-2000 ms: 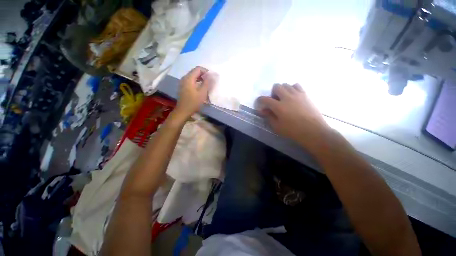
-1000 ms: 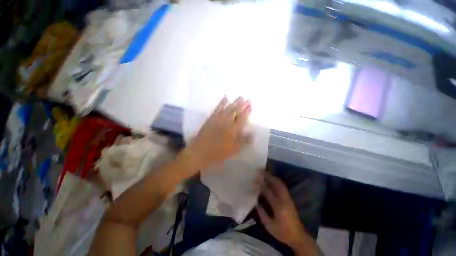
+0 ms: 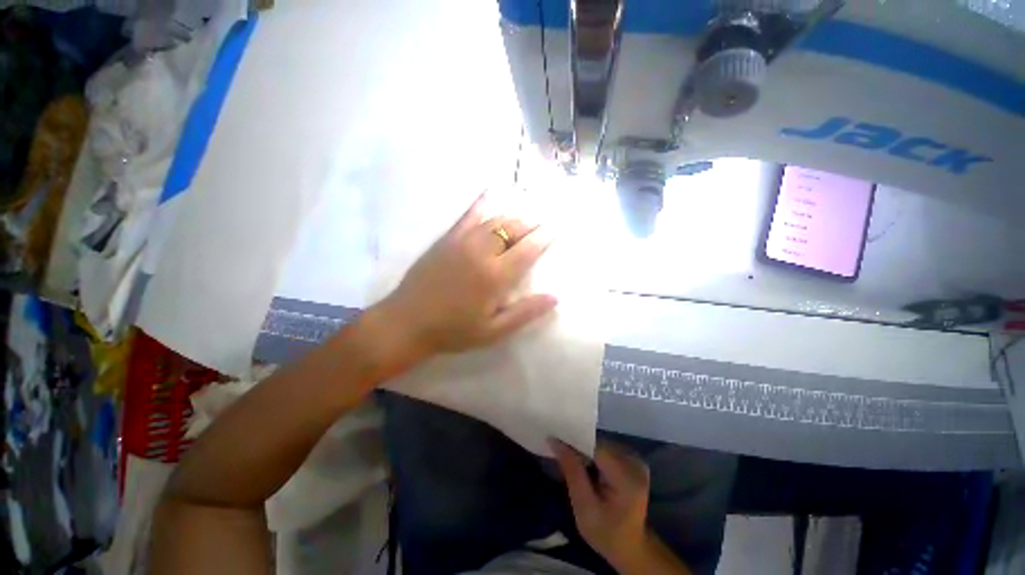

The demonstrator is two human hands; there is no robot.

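A white fabric panel (image 3: 511, 388) lies on the machine bed and hangs over the grey front edge. My left hand (image 3: 466, 275), with a ring, rests flat on it, fingers towards the needle area. My right hand (image 3: 607, 494) is below the table edge and pinches the panel's lower right corner. The white sewing machine (image 3: 888, 135) with "JACK" lettering stands above. Its presser foot area (image 3: 573, 169) is in strong glare, so whether the cloth lies under the foot cannot be told.
A smartphone (image 3: 818, 222) lies behind the bed, with dark-handled snips (image 3: 955, 311) to its right. A printed ruler (image 3: 776, 404) runs along the front edge. More white cloth (image 3: 225, 258) lies at the left by blue tape (image 3: 210, 107). A red basket (image 3: 157, 393) stands lower left.
The view has swung right towards the machine. My right hand has gone from the table top to below its edge, holding the panel's corner. My left hand has moved onto the panel near the needle.
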